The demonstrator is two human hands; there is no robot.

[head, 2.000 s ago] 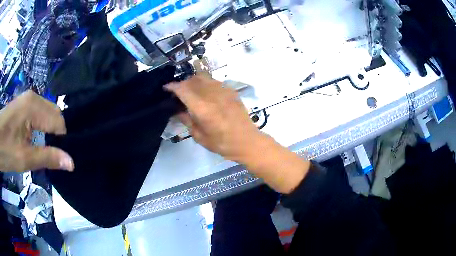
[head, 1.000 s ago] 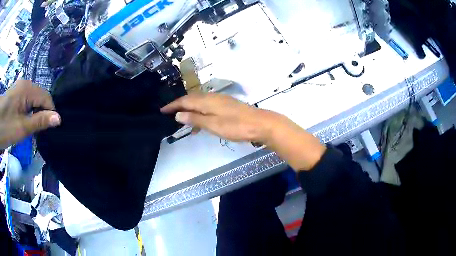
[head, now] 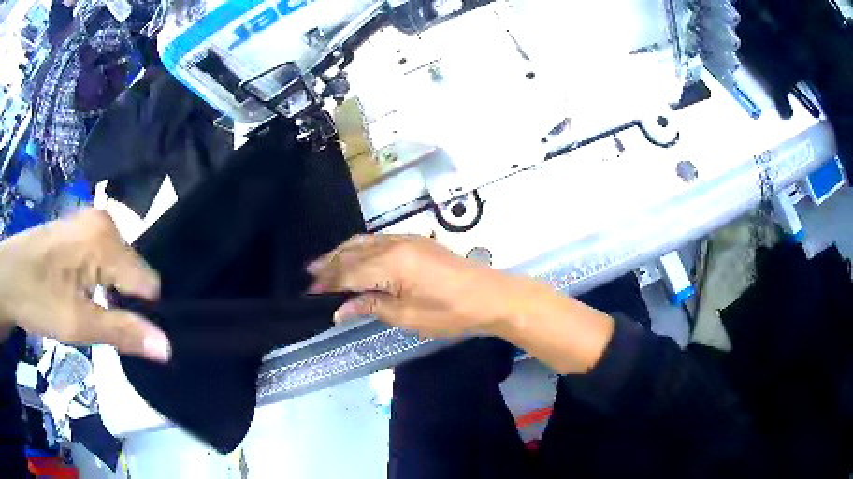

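A black garment piece [head: 215,234] lies left of the machine bed, its upper end by the presser foot [head: 316,129] and its lower corner hanging over the table's front edge. My left hand [head: 84,285] pinches the cloth at its left side between thumb and fingers, slightly blurred. My right hand [head: 402,285] pinches a folded black edge near the table's front. A straight folded strip runs between both hands. The white and blue sewing machine head [head: 253,47] stands above the cloth. Whether the cloth lies under the foot cannot be told.
A yellow-brown taped plate [head: 360,140] is beside the foot. A measuring tape [head: 599,257] runs along the table's front edge. A slim blue tool [head: 745,96] lies at far right. Patterned cloth [head: 61,112] is piled at upper left. Olive cloth [head: 739,281] hangs below the table at right.
Both hands have moved down towards the table's front edge, drawing the cloth's edge with them. A folded strip now shows between them, and more of the machine bed is uncovered.
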